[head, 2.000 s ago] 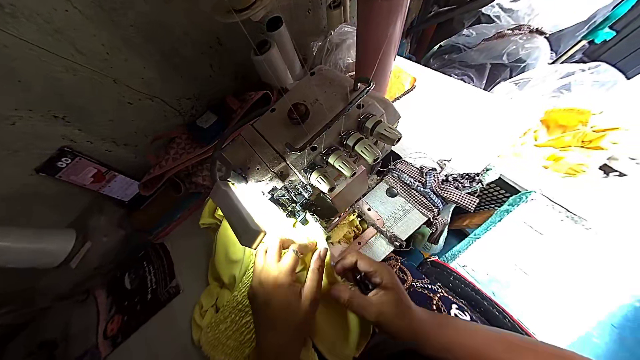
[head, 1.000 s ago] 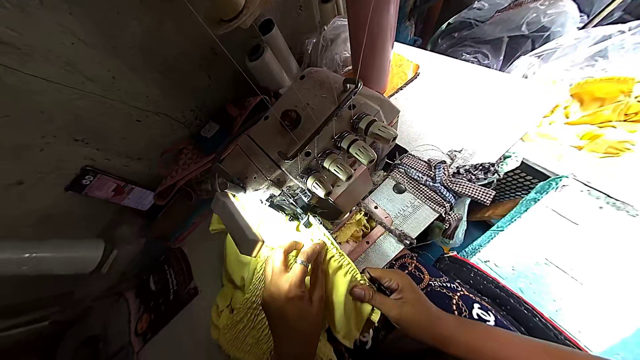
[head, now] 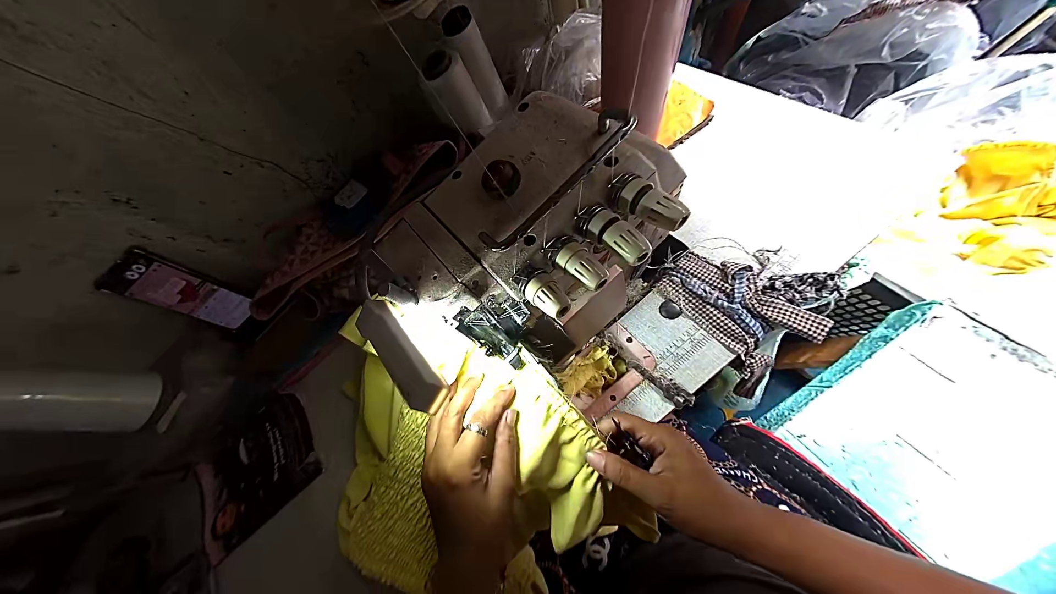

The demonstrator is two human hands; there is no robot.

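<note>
Yellow fabric [head: 540, 441], partly shirred, lies under the lit presser foot [head: 495, 330] of an overlock sewing machine [head: 536, 177] and hangs down in front. My left hand [head: 474, 462], with a ring on one finger, rests on the fabric just below the foot, fingers spread and pointing up to it. My right hand [head: 660, 466] pinches the fabric's right edge between thumb and fingers. A small dark tool, its kind unclear, is tucked in the same hand. The needle area is partly hidden by glare and machine parts.
Thread cones [head: 466, 78] and a pinkish post [head: 643, 62] stand behind the machine. Checked fabric strips [head: 726, 301] lie right of it, near a teal-edged board [head: 924, 429]. Bright yellow cloth [head: 1002, 206] is at far right, a phone [head: 177, 289] at left.
My right hand has moved along the fabric's edge, which is drawn out to the right compared with two seconds ago. My left hand stays on the fabric near the presser foot.
</note>
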